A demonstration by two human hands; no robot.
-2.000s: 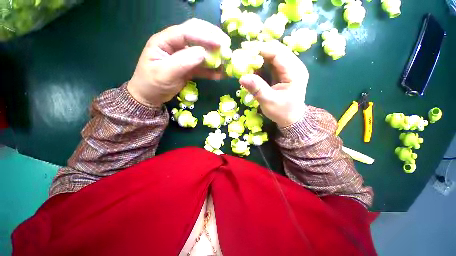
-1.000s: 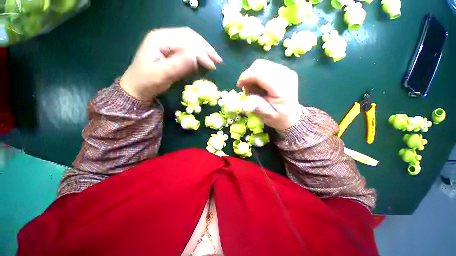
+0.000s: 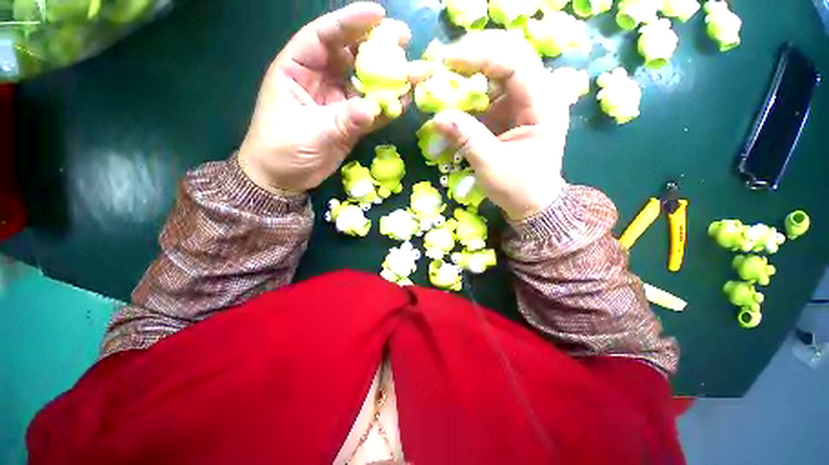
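Note:
My left hand point(image 3: 304, 104) holds a yellow-green toy figure point(image 3: 381, 62) between thumb and fingers, above the table. My right hand point(image 3: 509, 118) holds another green figure point(image 3: 450, 91) close beside it. Both held figures are overexposed, so fine detail is lost. A loose pile of green frog figures with small white eyes point(image 3: 439, 240) lies on the table between my forearms. One figure lies partly behind my right thumb. More green figures point(image 3: 656, 42) lie beyond my right hand, some hidden by it.
Yellow-handled nippers point(image 3: 676, 234) and a pale stick point(image 3: 664, 297) lie right of my right forearm. A small group of figures point(image 3: 752, 269) sits near the right edge of the dark green table point(image 3: 600, 150). A black phone point(image 3: 779, 118) lies upper right, a clear bag of green parts point(image 3: 68, 32) upper left.
My left hand was empty above the pile and now holds a figure farther up. My right hand has moved up from the pile with a figure.

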